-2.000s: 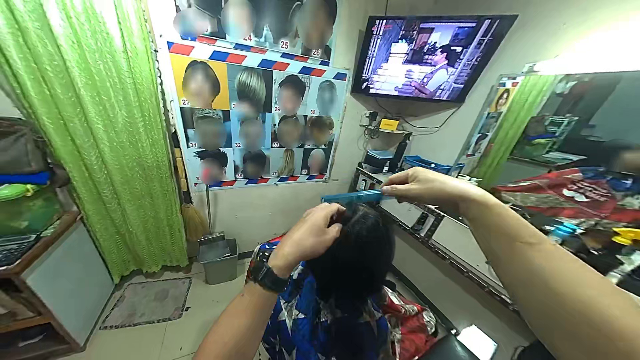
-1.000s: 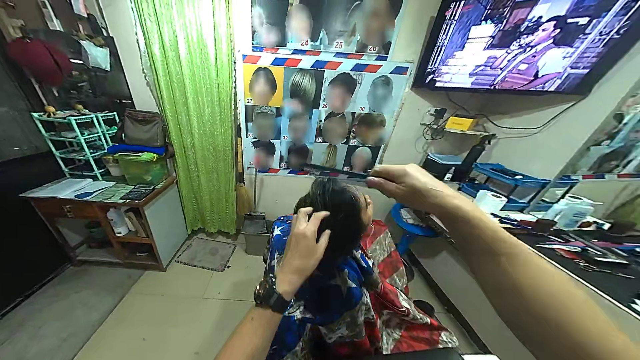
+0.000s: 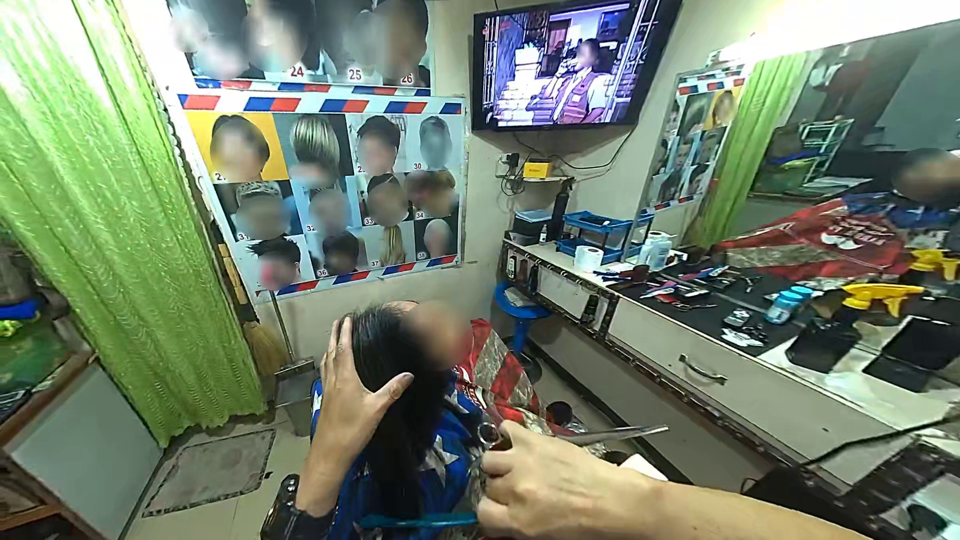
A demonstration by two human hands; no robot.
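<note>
A seated person with long dark hair (image 3: 397,420) wears a barber's cape (image 3: 510,367) with stars and stripes. My left hand (image 3: 360,397), a dark watch on its wrist, lies with spread fingers against the side and back of the person's head. At the lower middle my right hand (image 3: 536,476) is closed around hair scissors (image 3: 615,433), whose blades point right, away from the head. The same hand also holds a blue comb (image 3: 420,520), which reaches left across the lower hair.
A counter with drawers (image 3: 705,371) runs along the right wall, bearing a yellow-topped spray bottle (image 3: 862,300) and tools below a mirror (image 3: 825,165). A blue stool (image 3: 517,304) stands under its far end. A dustpan (image 3: 294,367) and broom (image 3: 264,346) stand by the green curtain (image 3: 112,225).
My right hand has come down from beside the top of the head to the lower hair, and scissors now show in it. My left hand still touches the head. The view has swung right since one second ago.
</note>
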